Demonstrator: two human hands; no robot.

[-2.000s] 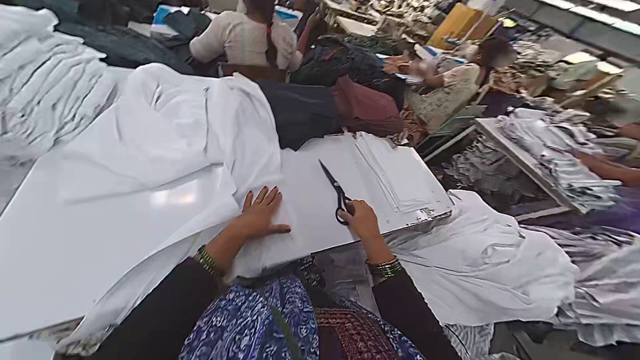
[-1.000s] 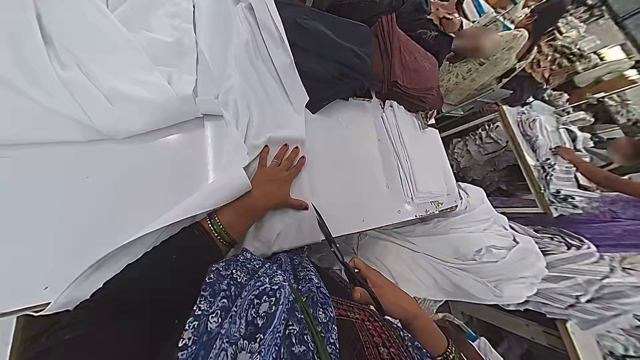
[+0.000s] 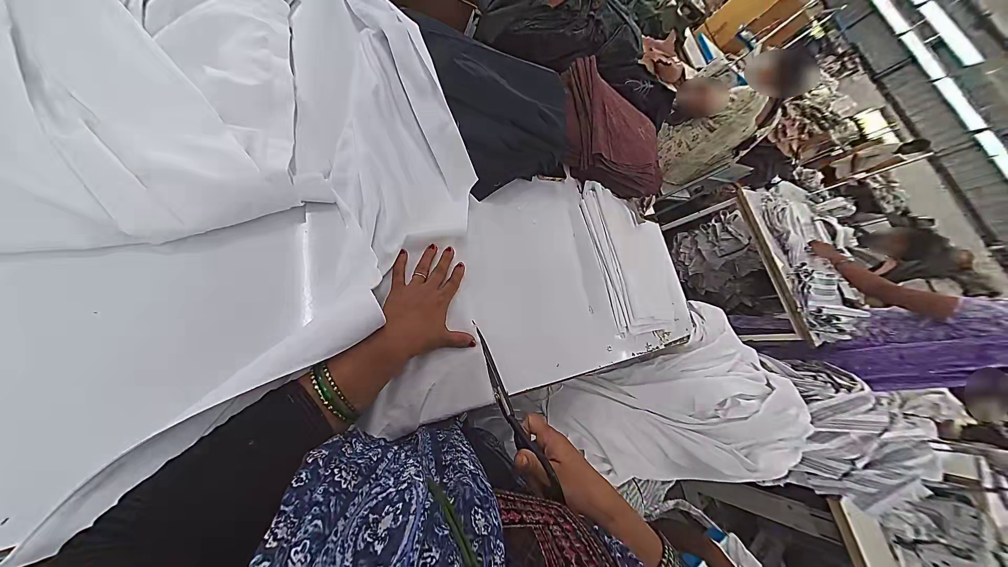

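Observation:
My left hand (image 3: 425, 305) lies palm down with spread fingers on white fabric (image 3: 228, 150) that drapes over a white tabletop (image 3: 528, 260). A ring and green bangles are on that arm. My right hand (image 3: 567, 465) grips the handles of black-handled fabric scissors (image 3: 504, 394) at the table's front edge. The blades point away from me, their tips close to my left thumb; they look closed or nearly so. To the right on the table lies a small stack of folded white cloth pieces (image 3: 630, 260).
Dark folded fabric (image 3: 496, 102) and a maroon cloth stack (image 3: 610, 134) border the table's far side. White cloth (image 3: 685, 402) hangs in a heap at the right. Other people work farther off, one reaching an arm (image 3: 898, 290) over a cloth-filled wooden-framed table (image 3: 776, 268).
The scissors were on the tabletop under my right hand; my right hand has since drawn them toward me to the front edge. My left hand stays on the white fabric. The view has shifted.

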